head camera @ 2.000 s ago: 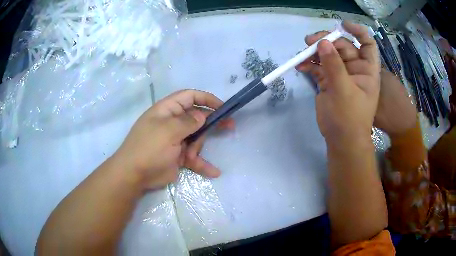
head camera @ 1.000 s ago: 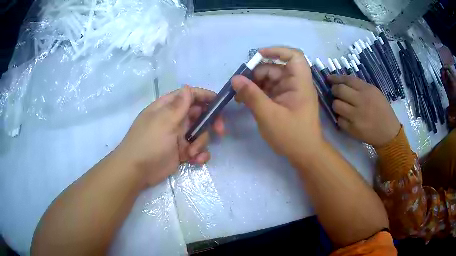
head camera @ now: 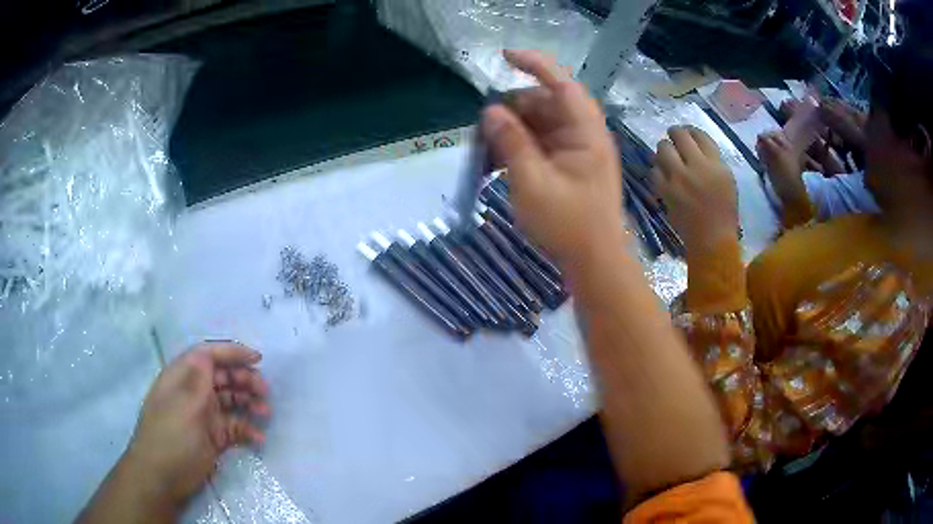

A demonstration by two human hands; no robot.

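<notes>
My right hand (head camera: 558, 164) is raised over the back end of the row of units and grips a dark tube (head camera: 474, 169), blurred, between thumb and fingers. My left hand (head camera: 205, 409) is at the lower left over the white tabletop, fingers apart and curled, with nothing seen in it. Black tubes with white tips (head camera: 440, 287) lie slanted side by side in a row at the middle. A loose pile of tiny metal parts (head camera: 319, 285) lies left of the row.
A clear bag of white rods (head camera: 77, 205) lies at left. A dark green belt (head camera: 297, 102) runs behind the table. A pale post (head camera: 617, 46) stands at the back. Another worker (head camera: 818, 307) sits at right, one hand (head camera: 698, 194) beside more black tubes (head camera: 645, 194).
The view has swung right. My left hand has let go of the black tube. My right hand has carried a tube away from it, up over the row.
</notes>
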